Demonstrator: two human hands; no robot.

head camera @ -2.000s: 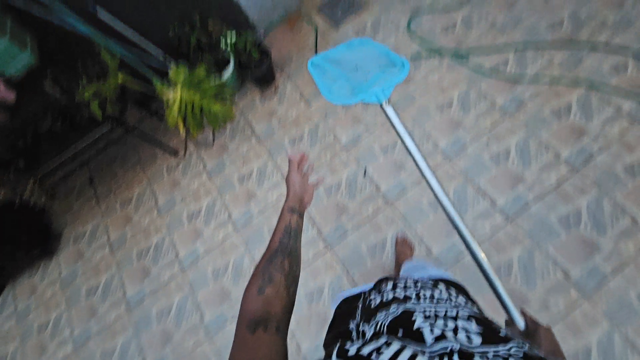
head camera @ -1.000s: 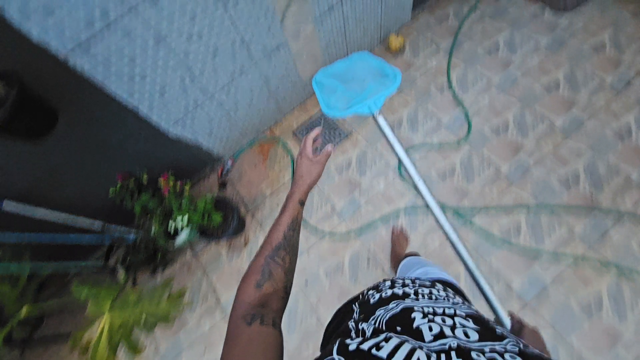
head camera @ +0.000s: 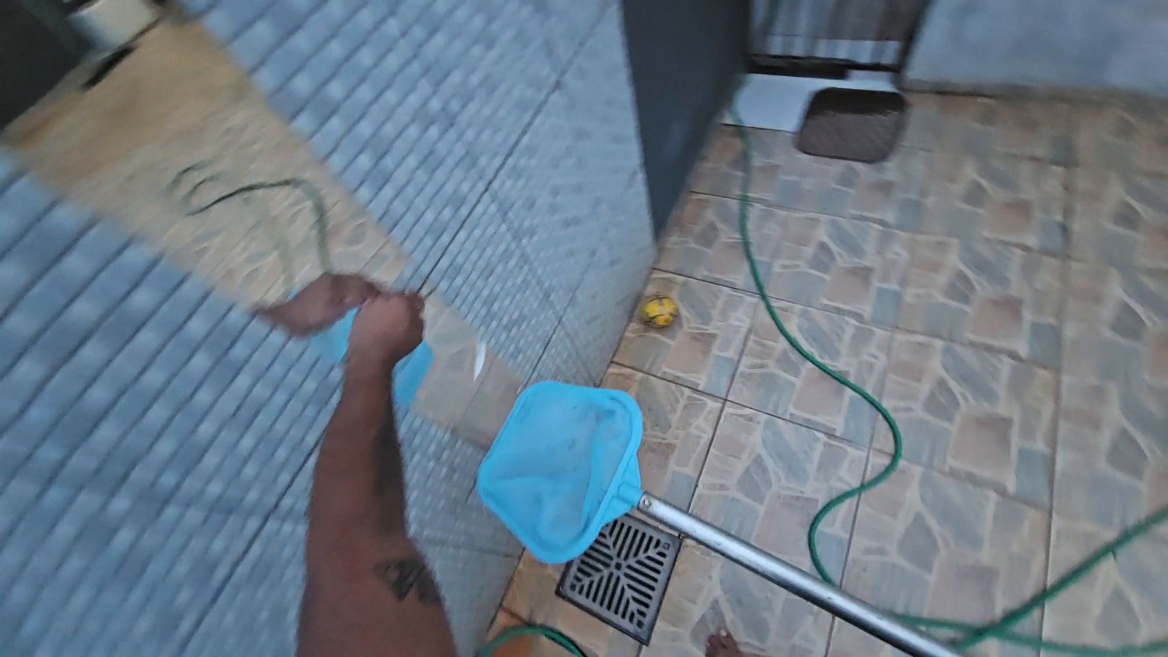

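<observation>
My left hand (head camera: 388,324) is at a reflective strip (head camera: 456,365) in the grey textured wall or door (head camera: 493,182), its fingers curled. Whether it grips a handle or edge there is hidden. A reflection of the hand and of something blue shows beside it. To the right of my left forearm, a light-blue pool skimmer net (head camera: 561,470) hangs over the floor near a metal drain grate (head camera: 620,570). Its silver metal pole (head camera: 785,570) runs out of view at the bottom right. My right hand is outside the frame.
A green garden hose (head camera: 853,383) winds over the stone-patterned tile floor (head camera: 967,328). A small yellow ball (head camera: 659,311) lies by the wall's foot. Farther back, a dark mat (head camera: 853,123) lies near a doorway. A bare foot (head camera: 723,644) shows at the bottom edge.
My left hand was over the floor with fingers apart; it is now at the wall's reflective strip, fingers curled. The view has swung toward the wall, and the plants are out of sight.
</observation>
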